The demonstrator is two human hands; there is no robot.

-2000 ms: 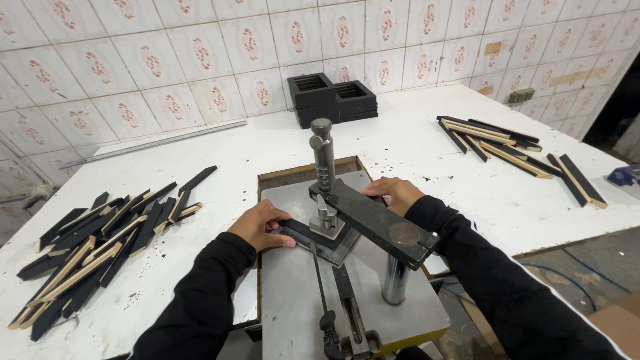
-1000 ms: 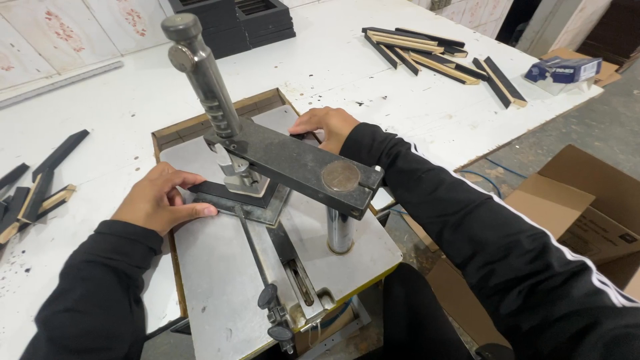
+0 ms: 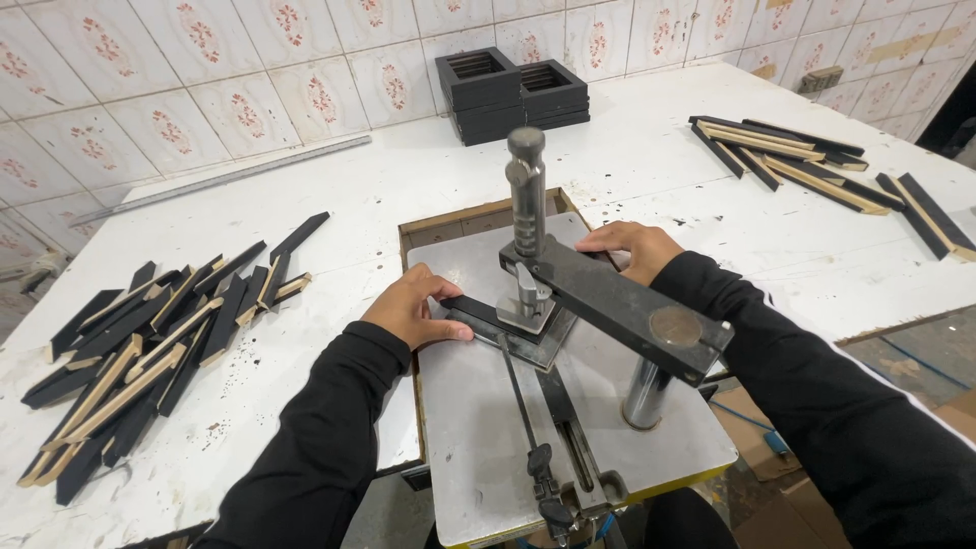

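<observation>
A frame-joining machine with a grey metal table (image 3: 473, 442) stands in a cutout of the workbench. Under its vertical clamp post (image 3: 528, 198) a black frame moulding (image 3: 488, 314) lies against the angled metal fence (image 3: 553, 354). My left hand (image 3: 419, 309) pinches the moulding's left end between thumb and fingers. My right hand (image 3: 637, 248) grips a dark piece behind the black clamp arm (image 3: 610, 301), which hides most of that piece. Where the two pieces meet is covered by the clamp foot (image 3: 526, 305).
Black mouldings with bare wood edges lie heaped at left (image 3: 183, 328) and at right (image 3: 793, 156). Stacked black square frames (image 3: 480, 95) stand near the tiled wall. A long metal strip (image 3: 229, 179) lies at the back left. Cardboard (image 3: 755, 427) is on the floor at right.
The view has swung toward the right and back again. Both hands stay at the clamp, holding the pieces in much the same place.
</observation>
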